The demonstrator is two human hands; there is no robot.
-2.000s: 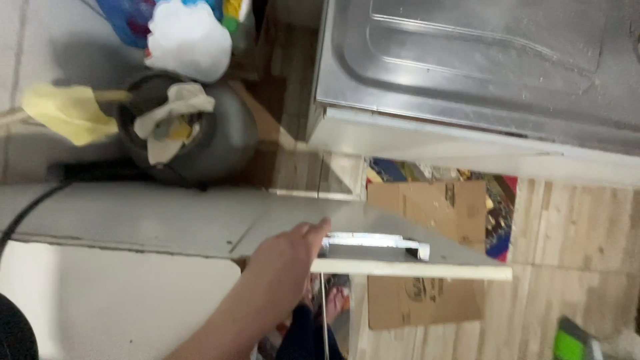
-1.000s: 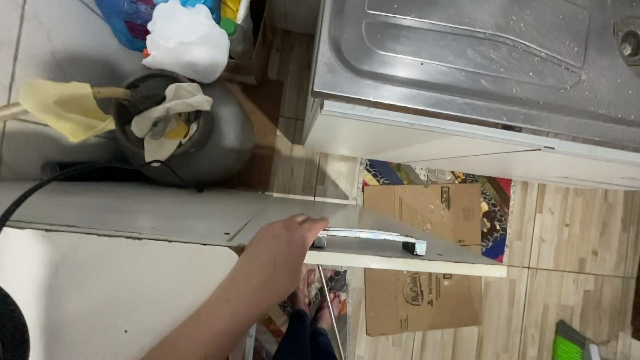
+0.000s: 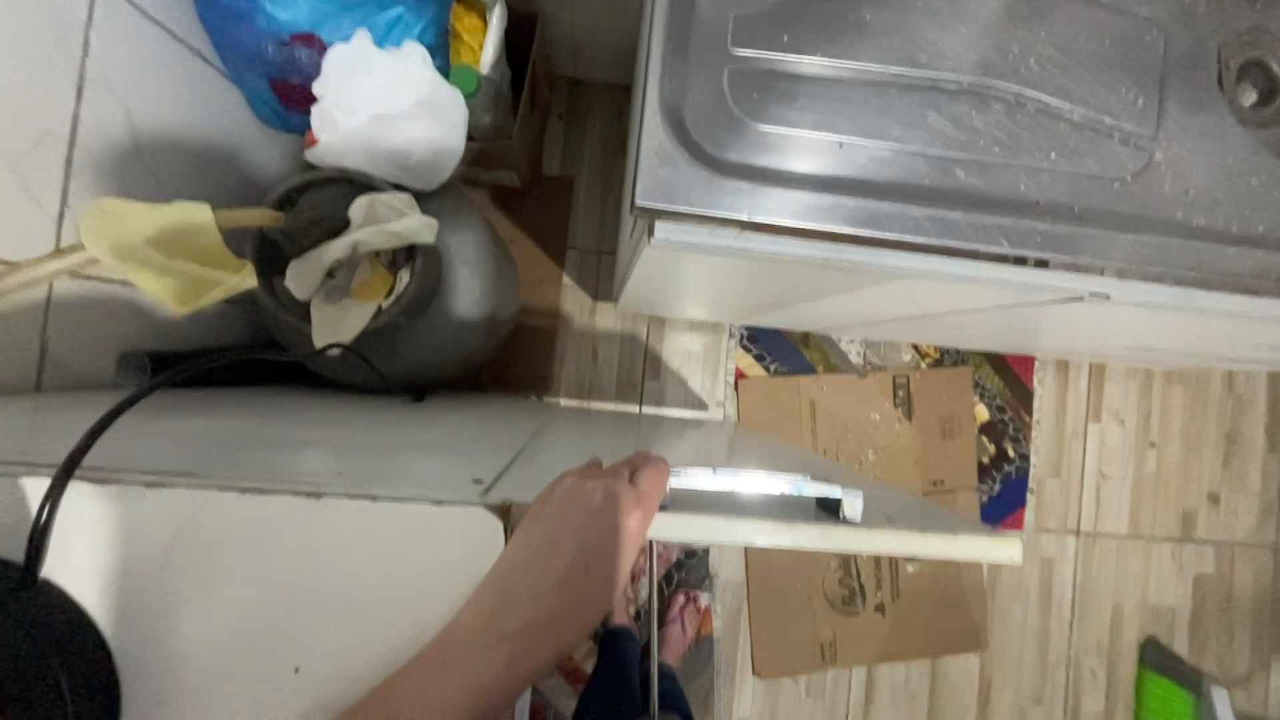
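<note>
My left hand (image 3: 605, 520) reaches in from the lower left and grips the near end of a shiny metal handle (image 3: 750, 482). The handle is fixed to a pale panel (image 3: 850, 540), which juts to the right past a white-topped cabinet (image 3: 250, 600). My fingers lie over the panel's edge, and the fingertips are partly hidden. Below the panel a thin metal rod (image 3: 653, 630) shows beside my feet. My right hand is not in view.
A steel sink top (image 3: 900, 190) on a white cabinet is at the upper right. A grey gas cylinder (image 3: 470, 290) with cloths stands upper left, near plastic bags (image 3: 390, 110). Cardboard (image 3: 870, 620) and a patterned rug (image 3: 1005, 440) lie on the floor; a green-and-grey object (image 3: 1165, 685) is lower right.
</note>
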